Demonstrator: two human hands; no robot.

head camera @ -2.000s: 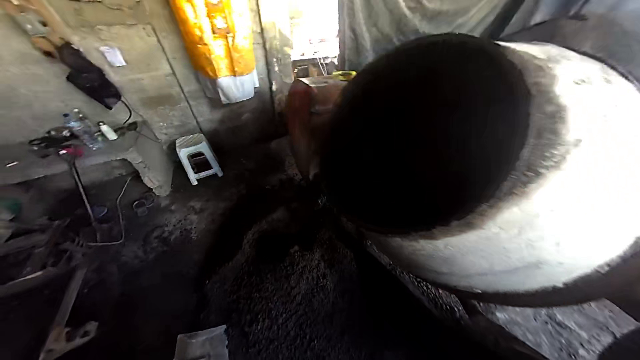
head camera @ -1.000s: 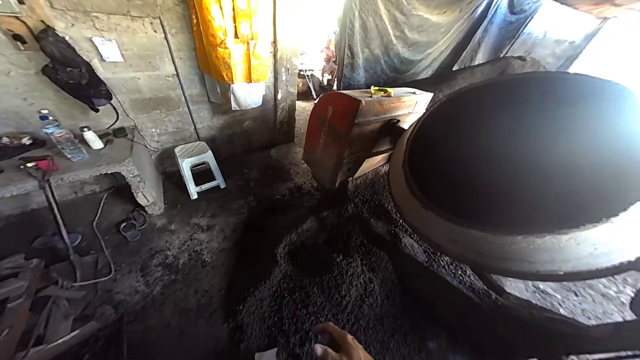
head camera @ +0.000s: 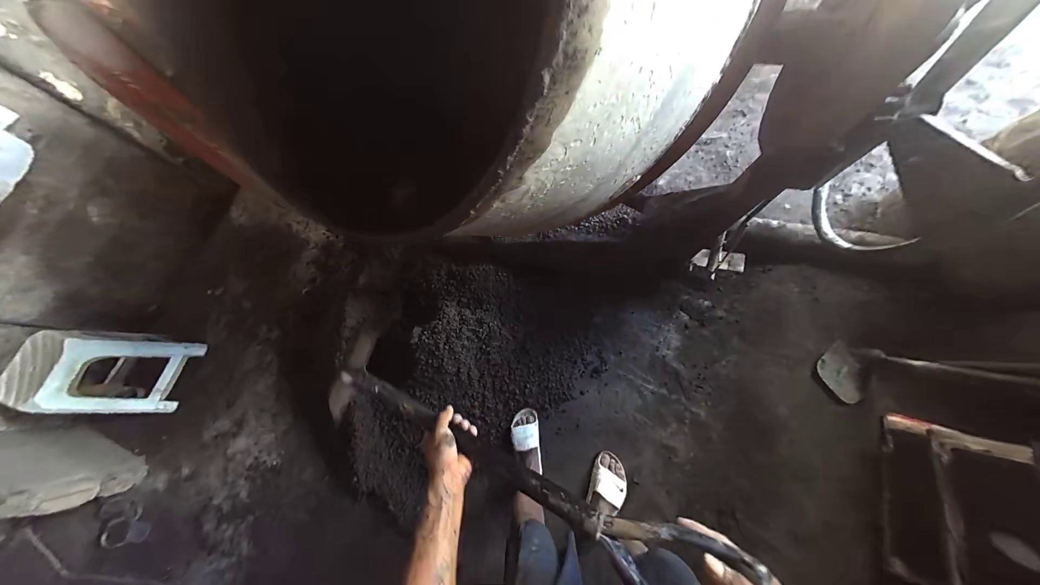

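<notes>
A long-handled shovel point(head camera: 561, 497) lies slantwise across the view, its blade low beside a heap of dark gravel-like material point(head camera: 487, 341). Around the middle of the shaft, my left hand point(head camera: 448, 443) has its fingers curled, thumb up. My right hand point(head camera: 719, 552) is closed at the handle's rear end by the lower edge, partly hidden by the handle. Over the heap looms the wide, dark mouth of a concrete mixer drum point(head camera: 617, 106), its outer wall coated with pale residue. What the drum holds is too dark to tell.
My feet in white sandals point(head camera: 608, 481) stand at the heap's near edge. A white plastic stool point(head camera: 106, 374) is at the left above a concrete slab point(head camera: 65, 471). At the right are another shovel point(head camera: 841, 372) and a wooden frame point(head camera: 959, 439). The mixer's metal frame point(head camera: 821, 89) spans the upper right.
The view has swung down toward the floor. Both hands and the shovel now show; one second ago only one hand was visible at the lower edge.
</notes>
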